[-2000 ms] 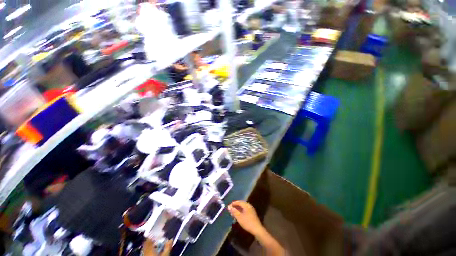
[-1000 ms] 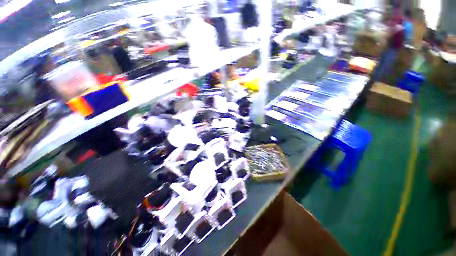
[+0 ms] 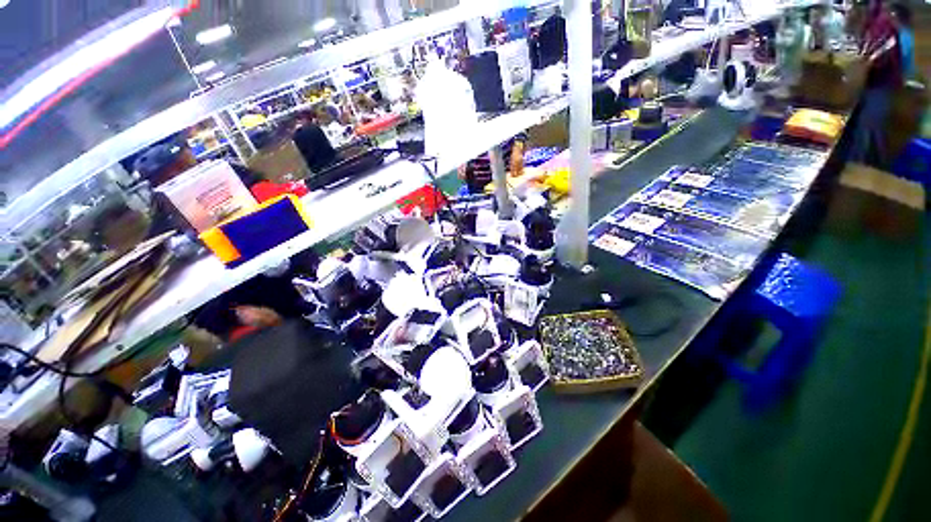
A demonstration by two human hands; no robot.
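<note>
Many white plastic units (image 3: pixel 396 464) with black square windows in white frames lie heaped on the dark bench (image 3: pixel 556 449), with a row of them along its near edge. Some have round heads with dark interiors, and one head at the near left has orange and red wires (image 3: pixel 313 464). A shallow brown tray (image 3: pixel 590 385) of small silvery pieces sits just right of the heap. Neither of my hands is in the picture.
A second group of white parts (image 3: pixel 168 438) lies at the left beyond a dark pad (image 3: pixel 291 372). A shelf post (image 3: pixel 578 133) stands behind the heap. Printed sheets (image 3: pixel 704 229) lie farther right. A blue stool (image 3: pixel 781 306) and a carton (image 3: pixel 653 479) stand beside the bench.
My hands, seen at the lower edge two seconds ago, are out of view. The view has swung so the bench things sit differently in the picture, and it is sharper.
</note>
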